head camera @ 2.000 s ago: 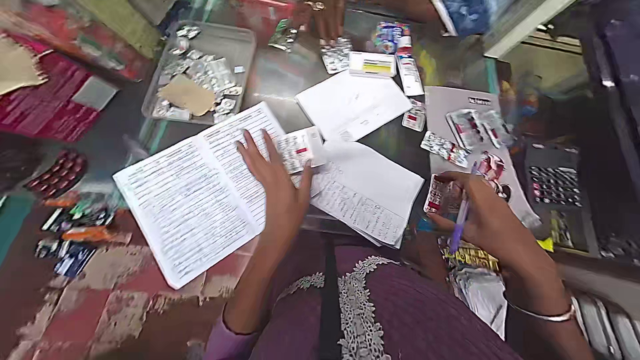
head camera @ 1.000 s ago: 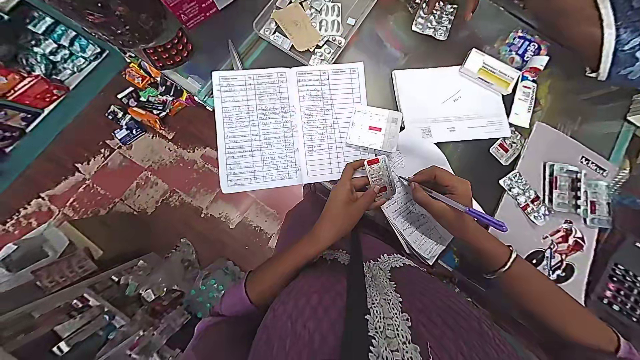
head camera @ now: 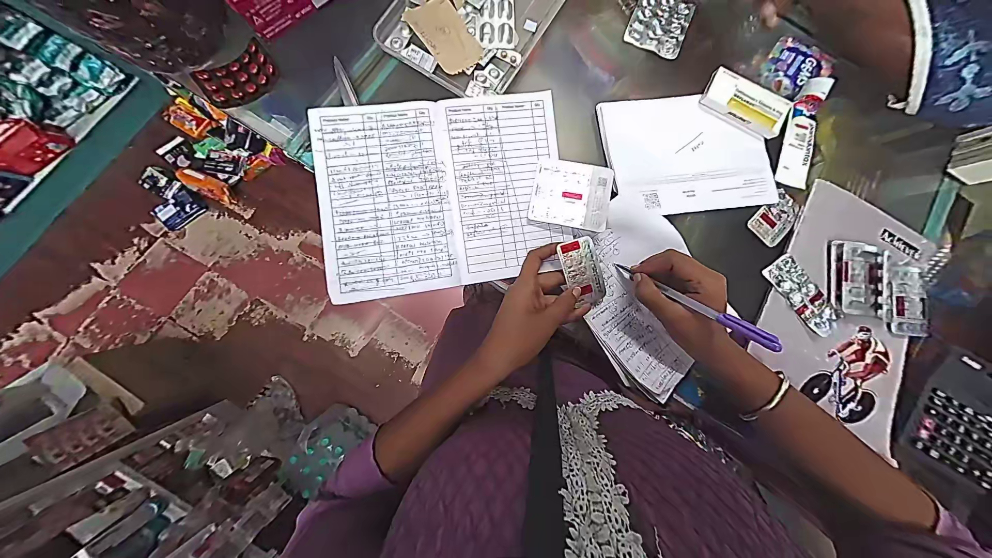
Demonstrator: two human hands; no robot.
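Observation:
My left hand (head camera: 535, 306) holds a small blister strip of tablets (head camera: 581, 270) with red print, between thumb and fingers. In my right hand (head camera: 686, 298) is a purple-and-white ballpoint pen (head camera: 717, 316), its tip just above a handwritten sheet (head camera: 643, 341) at centre right. An open ruled notebook (head camera: 387, 201) with handwritten columns lies left of the hands. A larger silver blister pack (head camera: 570, 194) with a red mark rests over the notebook's right edge. Right of it lies a stack of white papers (head camera: 682, 159).
A tray of blister packs (head camera: 535, 46) stands at the top. A yellow-and-white box (head camera: 744, 101), a tube (head camera: 802, 143) and several strips (head camera: 798, 294) lie at right, with a keyboard (head camera: 957, 434) beyond. Another person's arm (head camera: 852, 31) reaches in at top right.
Two seconds ago my left hand was over the notebook by the larger pack, and my right hand was over the strips at right. Since then both have come together at the sheet. The view has shifted.

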